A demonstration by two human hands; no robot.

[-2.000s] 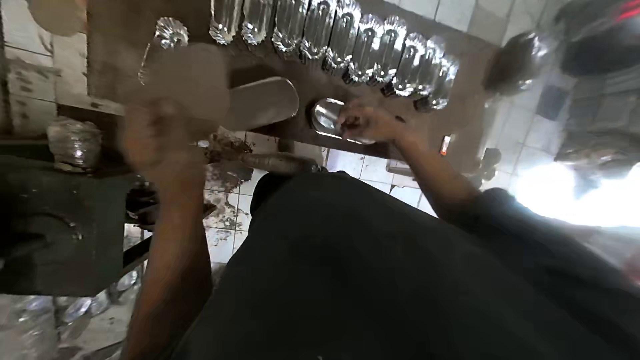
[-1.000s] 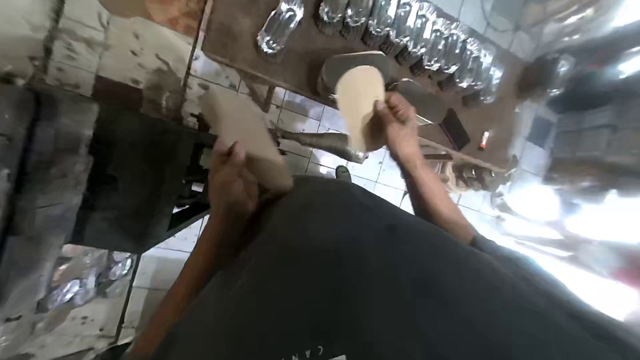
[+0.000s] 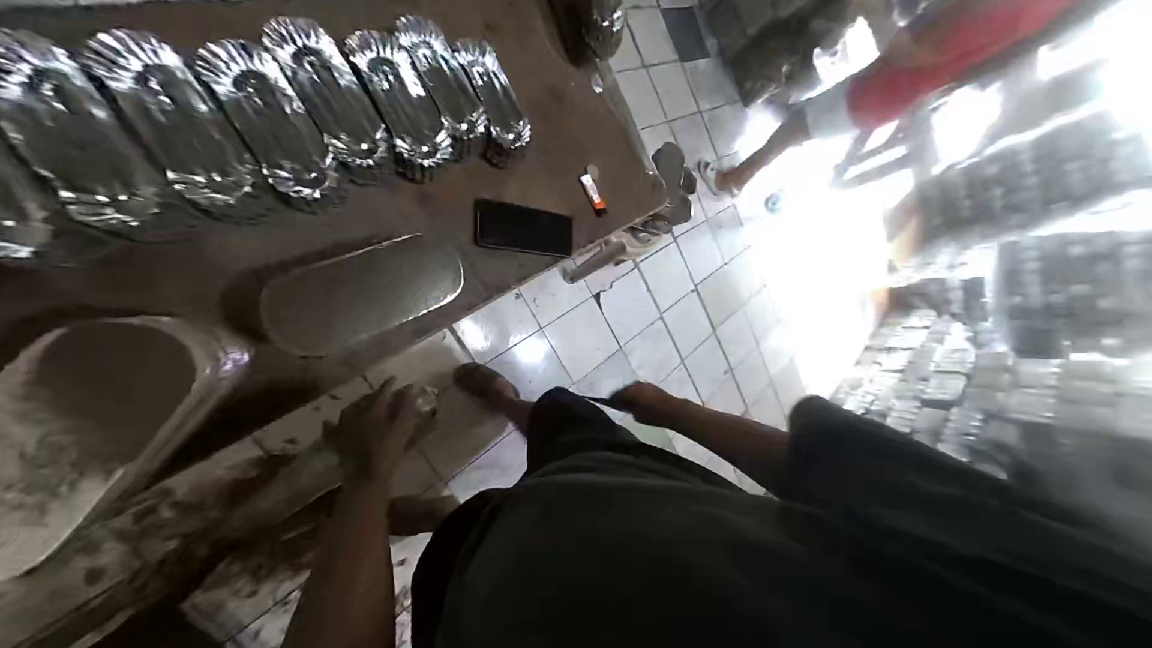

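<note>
My left hand [image 3: 373,430] is below the table edge at lower left, fingers bent beside a small shiny thing [image 3: 423,398]; whether it grips this is unclear. Near my dark clothing at centre is my right hand [image 3: 646,401], by a thin dark edge; its fingers are too blurred to read. A flat, oval-ended metal plate [image 3: 360,292] lies on the brown table [image 3: 405,202]. Behind it stands a row of several shiny, fluted, elongated metal moulds [image 3: 256,117]. At far left is a pale-rimmed tray or basin [image 3: 171,423] with a dark middle.
A black phone [image 3: 522,228] and a lighter [image 3: 592,191] lie near the table's right end. White floor tiles [image 3: 630,306] show below, with a metal pipe or fitting [image 3: 612,255] by the table edge. Another person's leg [image 3: 765,148] is at upper right, and stacked shiny items [image 3: 936,378] at right.
The pale oval piece and the tan slab are out of my hands. Both hands have moved down from where they held them. The view has swung toward the table's right end.
</note>
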